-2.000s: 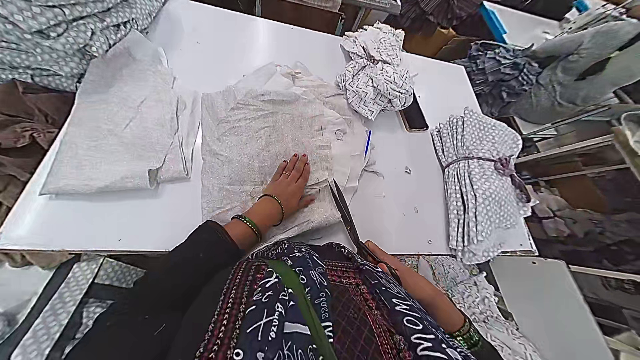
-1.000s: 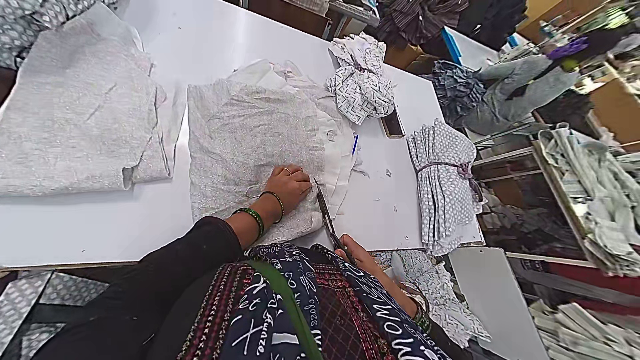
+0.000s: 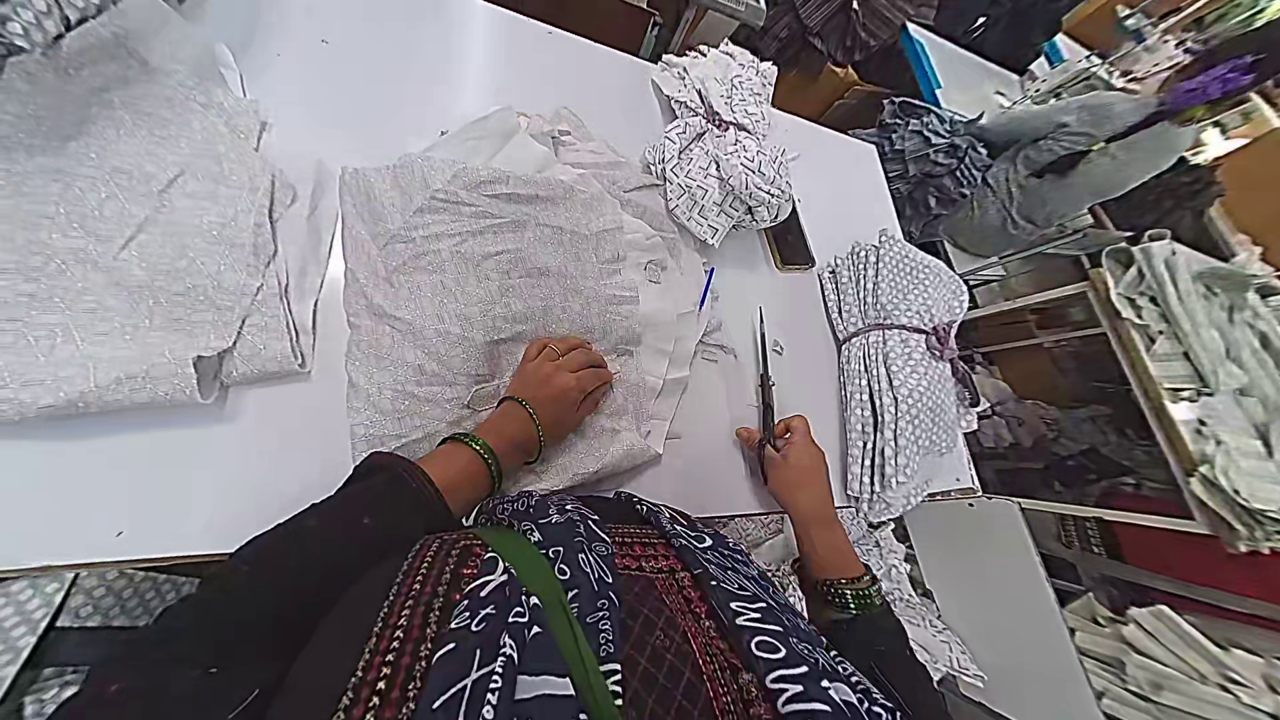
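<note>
Light grey patterned fabric (image 3: 490,270) lies in layers on the white table (image 3: 270,470) in front of me. My left hand (image 3: 563,388) rests on its lower right part, fingers curled and pressed together; whether they pinch the cloth is hard to tell. Right of the fabric, my right hand (image 3: 790,455) holds black-handled scissors (image 3: 765,375) by the handles, their blades together and pointing away from me over the table. A blue pen-like stick (image 3: 706,289) lies at the fabric's right edge.
More grey fabric (image 3: 130,220) lies at the left. On the right are a tied patterned cloth bundle (image 3: 890,370), a second zigzag-patterned bundle (image 3: 725,150) and a phone (image 3: 789,243). Beyond the table's right edge stands a rack with folded cloth (image 3: 1190,370).
My right hand has moved the scissors away from the fabric's lower edge to the right, and their blades have come upright in view. My left hand has curled from lying flat.
</note>
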